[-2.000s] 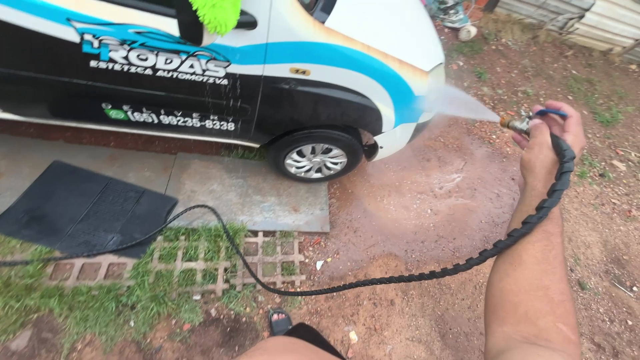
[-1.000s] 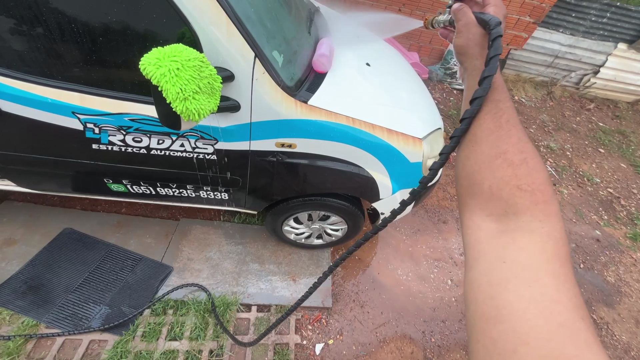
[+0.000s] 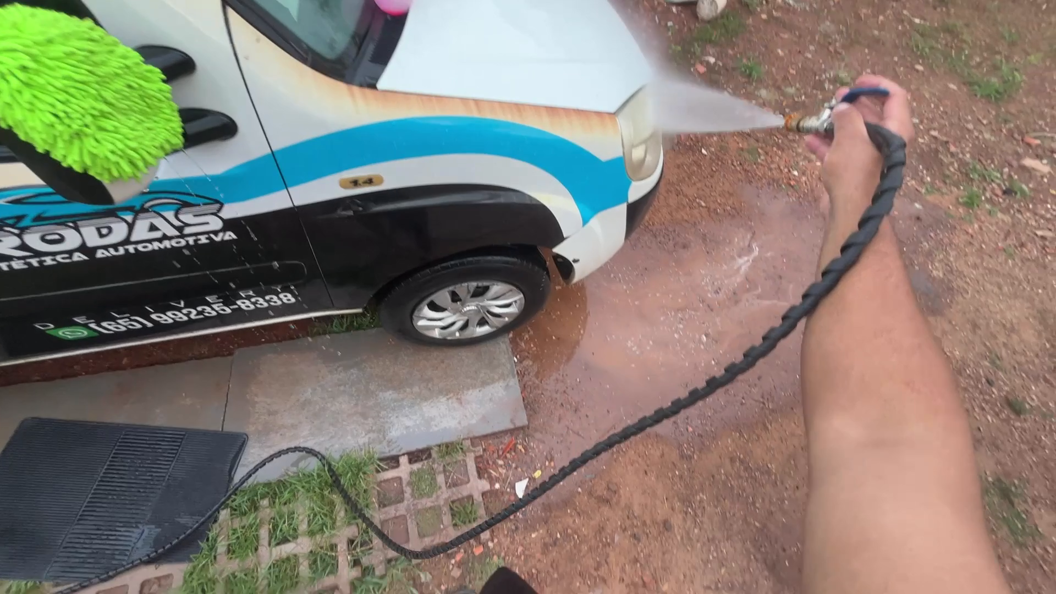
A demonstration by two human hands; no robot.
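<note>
My right hand (image 3: 862,136), at the upper right, is closed around a hose spray nozzle (image 3: 813,122) with a brass tip and a blue lever. A fan of water (image 3: 709,107) leaves it leftward and meets the headlight (image 3: 640,136) and front corner of a white, black and blue car (image 3: 462,181). From the nozzle a black spiral-wrapped hose (image 3: 701,392) hangs beside my forearm and curves down to the lower left. A bright green chenille wash mitt (image 3: 91,99) covers part of the car's side mirror. My left hand is out of view.
Beside the front wheel (image 3: 466,309) lies wet concrete slab (image 3: 371,396). A black ribbed rubber mat (image 3: 107,495) rests at the lower left, with the hose across it. Grass grows through concrete grid pavers (image 3: 421,495). Wet reddish dirt (image 3: 660,330) and a puddle lie in front of the car.
One second ago the spray passed over the hood near the windshield; now my right hand and nozzle are lower, and the water meets the headlight corner. The view has shifted.
</note>
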